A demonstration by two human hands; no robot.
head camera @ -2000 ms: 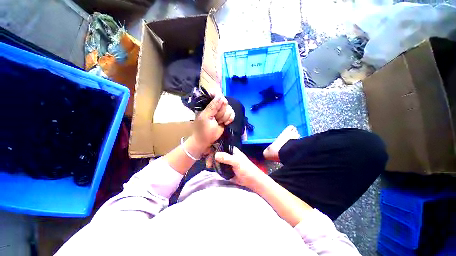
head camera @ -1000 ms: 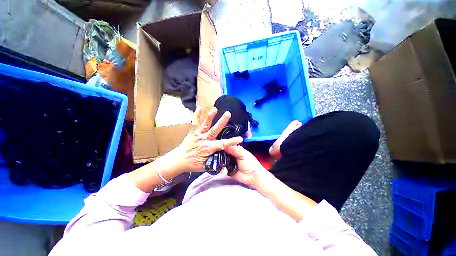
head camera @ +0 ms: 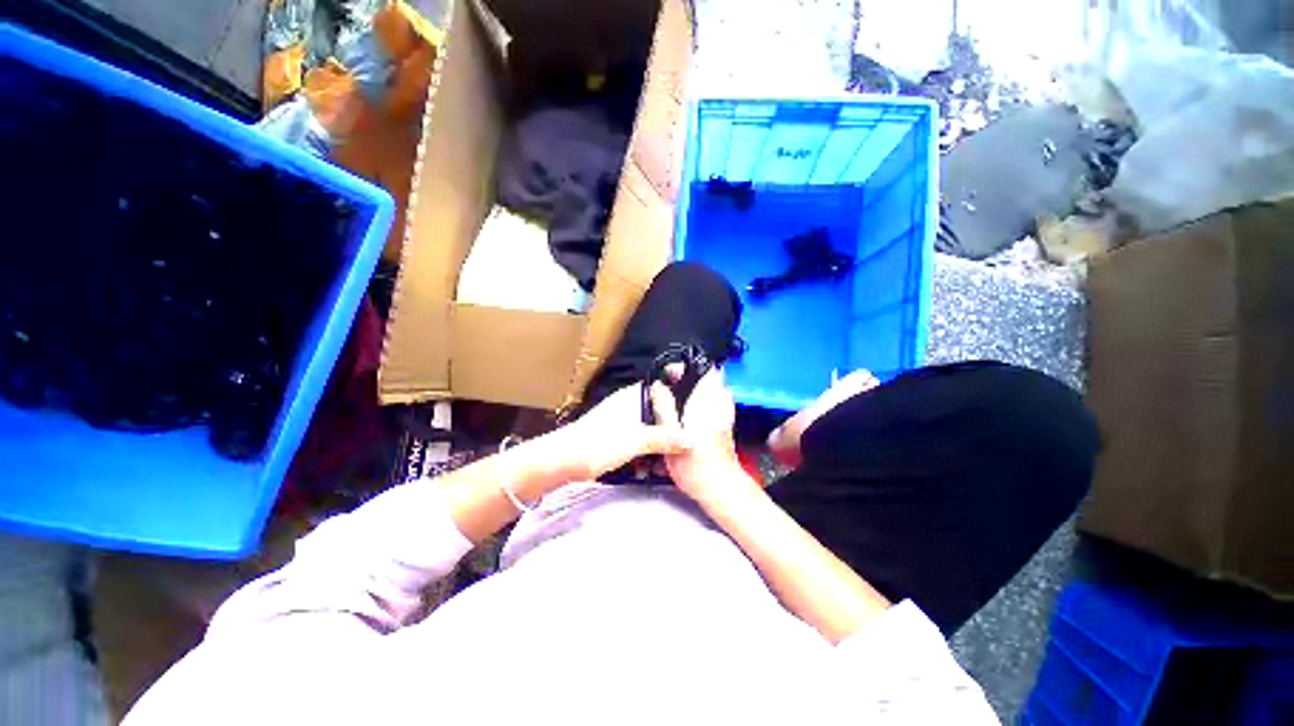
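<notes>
A black cable is bunched into a small looped bundle over my lap, its loops showing above my fingers. My left hand holds the bundle from the left side. My right hand closes around it from the right, touching my left hand. The lower part of the bundle is hidden by my hands. Whether a tie is on it cannot be told. The blue supply crate at the left is heaped with black cables. The lighter blue receiving crate in front holds a few black bundles.
An open brown carton with dark grey cloth and a white piece stands between the two blue crates. Another brown carton is at the right, above a darker blue crate. My knees are close to the receiving crate.
My left hand was spread over the bundle a second ago; its fingers are now closed on it beside my right hand. The bundle is higher in the picture, and the camera view has shifted.
</notes>
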